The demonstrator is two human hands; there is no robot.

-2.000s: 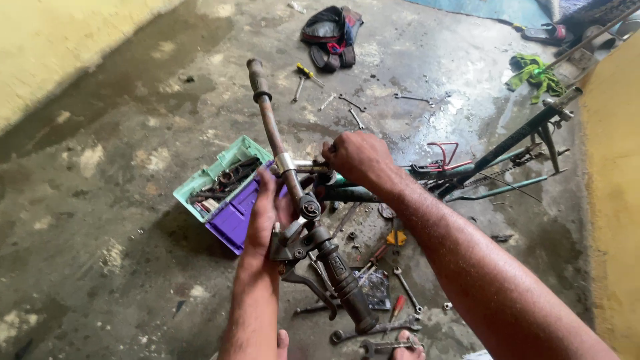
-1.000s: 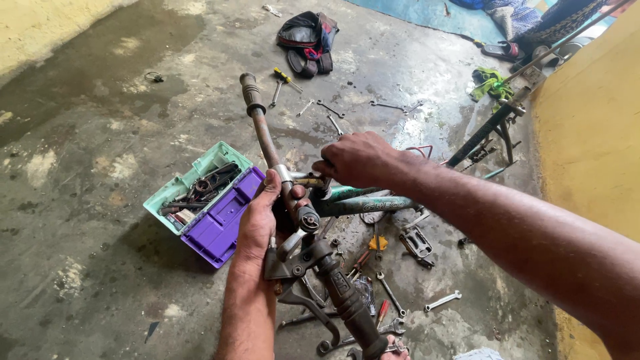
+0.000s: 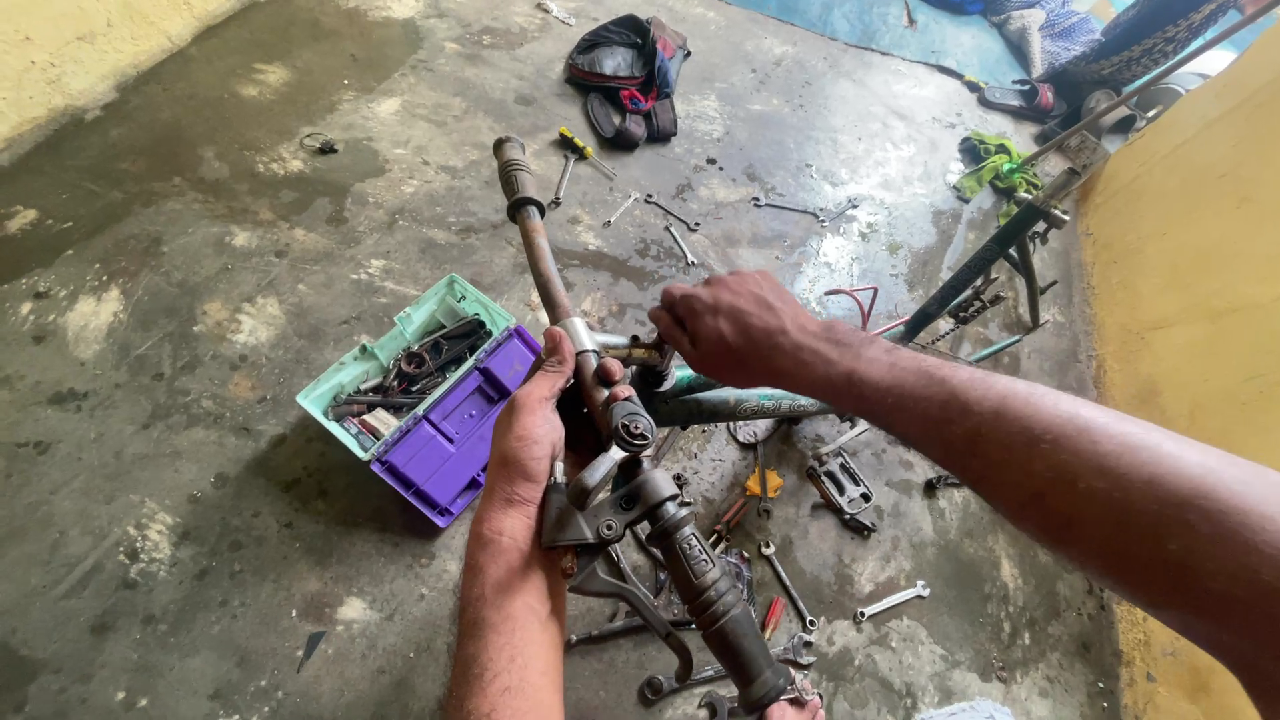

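Note:
My left hand [image 3: 540, 430] grips the rusty bicycle handlebar [image 3: 542, 262] near the stem clamp [image 3: 578, 338], thumb on the near side and fingertips showing beyond the bar. My right hand [image 3: 735, 325] is curled at the top of the stem, over the green bicycle frame [image 3: 720, 405]; what its fingers hold is mostly hidden. A brake lever [image 3: 640, 605] and a black rubber grip [image 3: 715, 600] are on the bar's near end. Another grip [image 3: 517, 180] covers the far end.
A mint toolbox [image 3: 335, 385] with a purple lid [image 3: 440, 430] lies open at left, full of tools. Spanners [image 3: 890, 602], a pedal [image 3: 842, 485] and a yellow-handled screwdriver [image 3: 588, 150] lie on the wet concrete floor. A dark bag [image 3: 625, 70] is farther off, a yellow wall [image 3: 1190, 300] at right.
Both hands stay at the stem and handlebar. The right hand and forearm have shifted slightly in pose. The view has moved somewhat.

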